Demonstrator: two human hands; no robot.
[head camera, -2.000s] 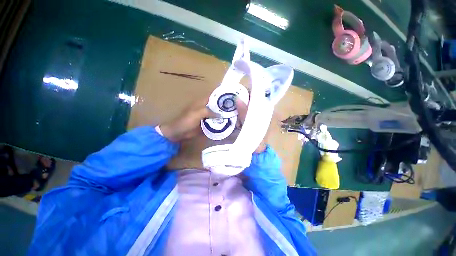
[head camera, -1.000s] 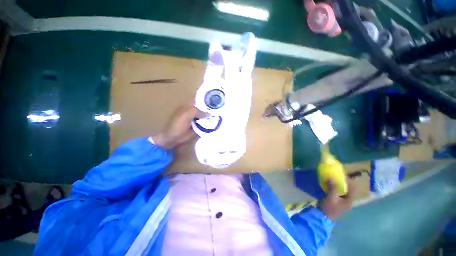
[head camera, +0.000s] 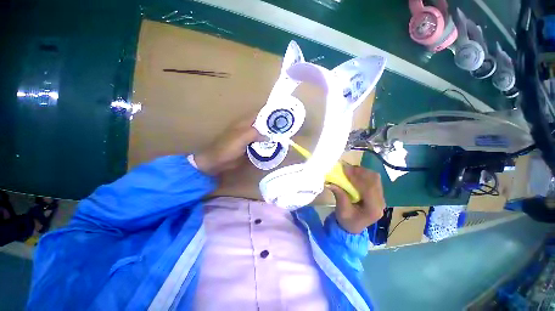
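White cat-ear headphones (head camera: 331, 136) are held above the cardboard mat, ears pointing away from me. My left hand (head camera: 228, 147) grips them at an opened ear cup, with a dark ringed circle (head camera: 280, 121) facing up and a loose-looking white round cover (head camera: 268, 155) just below it. My right hand (head camera: 364, 197) is closed on a yellow squeeze bottle (head camera: 342, 180). Its thin nozzle passes behind or through the headband and its tip is near the opened cup. Whether the tip touches the cup cannot be told. The other cup (head camera: 292, 186) hangs nearer my body.
Brown cardboard (head camera: 182, 115) lies on the green bench (head camera: 73, 130). A pale screwdriver (head camera: 456, 129) rests at the right, with a crumpled white tissue (head camera: 395, 159) by its tip. Dark hoses (head camera: 535, 103) hang at the far right. Pink headphones (head camera: 428, 27) and grey-white ones (head camera: 470, 56) stand beyond the pale rail.
My right hand has brought the yellow bottle from the lower right up to the opened cup. The headphones are turned so the arch shows open. The camera view has shifted.
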